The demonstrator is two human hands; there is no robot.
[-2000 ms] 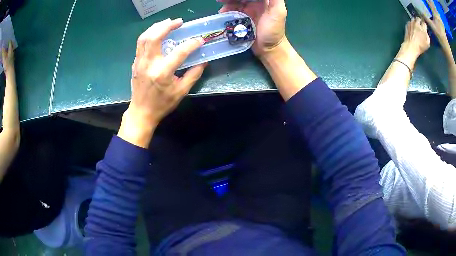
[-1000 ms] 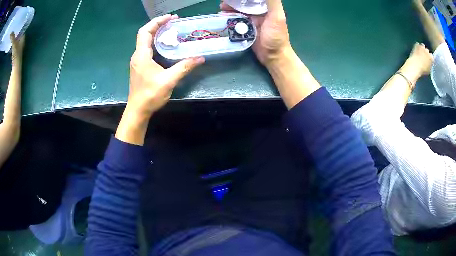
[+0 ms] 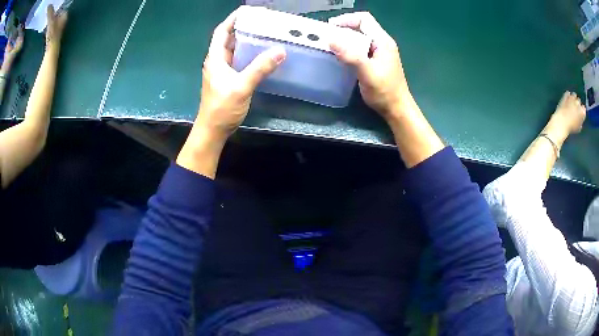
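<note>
A humidifier unit with a cloudy clear body (image 3: 305, 77) and a white top cover (image 3: 279, 25) is held above the green mat near the table's front edge. Two small dark round outlets show on the cover, right of its middle. My left hand (image 3: 226, 88) grips the unit's left end, its thumb on the cloudy side. My right hand (image 3: 381, 69) grips the right end, its thumb near the outlets. The underside of the cover is hidden.
A printed white carton or sheet (image 3: 309, 5) lies behind the unit at the top edge. Another person's arm (image 3: 41, 92) is at the left, with white material. A white-sleeved arm (image 3: 525, 190) rests on the mat at the right. A pale stool (image 3: 79, 252) stands lower left.
The white cover, earlier held with its fan and wires showing, is now turned over on the cloudy body. My right hand has come round to the unit's right end.
</note>
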